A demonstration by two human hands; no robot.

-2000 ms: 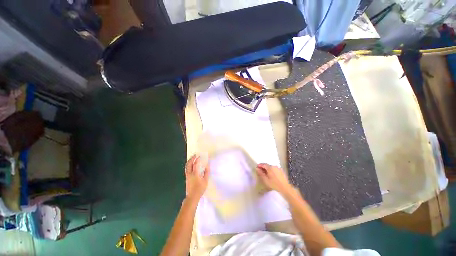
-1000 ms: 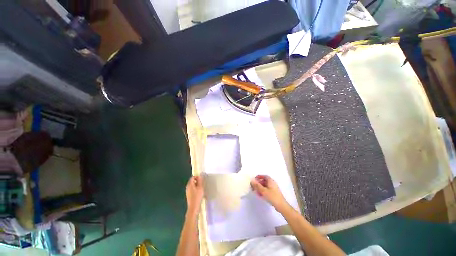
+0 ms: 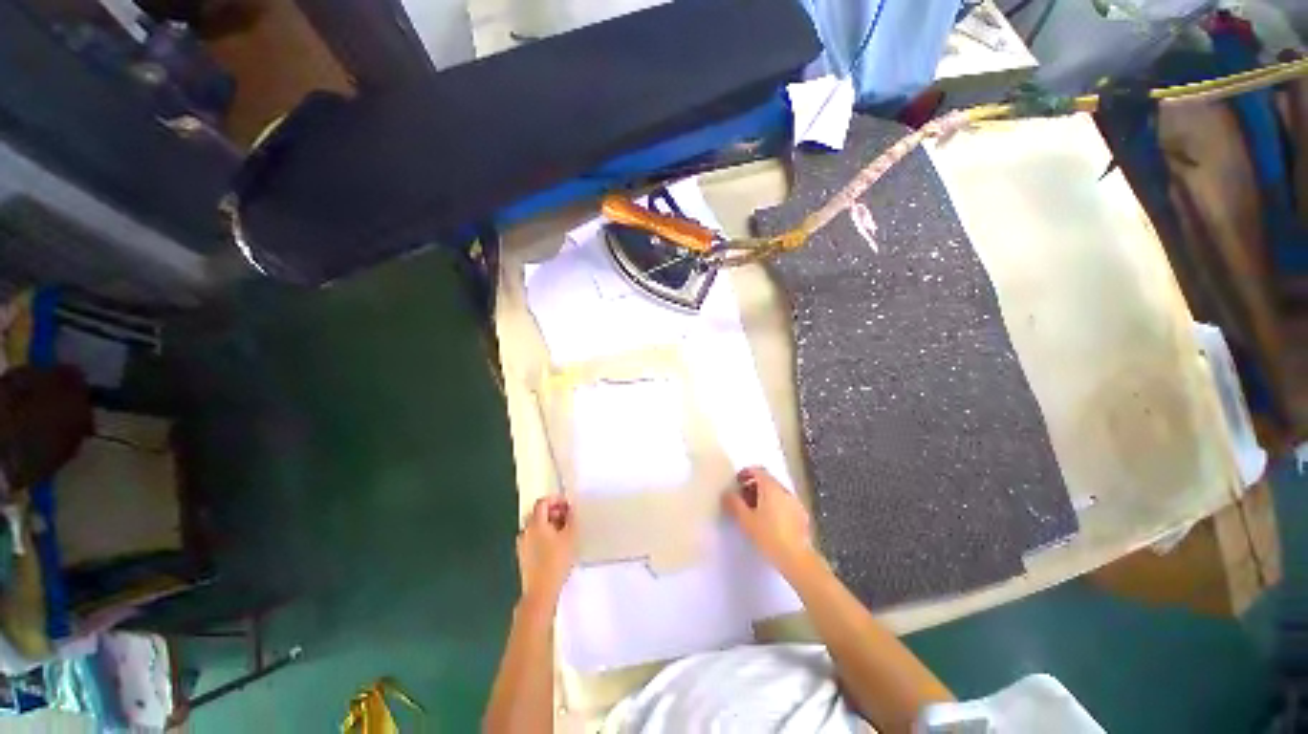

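Observation:
The pocket template (image 3: pixel 617 525), a pale card frame with a rounded rectangular window and yellow tape at its top, lies over the lilac-white paper pattern piece (image 3: pixel 653 617). My left hand (image 3: pixel 545 539) grips the template's left edge near its lower corner. My right hand (image 3: pixel 772 516) is at its lower right side with curled fingers; whether they grip the edge is unclear. The steam iron (image 3: pixel 661 255), with an orange-brown handle, stands on the upper part of the paper.
A dark speckled garment panel (image 3: pixel 918 359) lies right of the paper. The iron hose (image 3: pixel 875 169) crosses its top. A long black padded board (image 3: pixel 531 129) is beyond the table's far left edge. Light blue fabric (image 3: pixel 882 50) hangs at the back.
The template was blurred in motion between my hands; it now shows flat and sharp on the paper, its tab at the lower edge. The camera view has shifted slightly.

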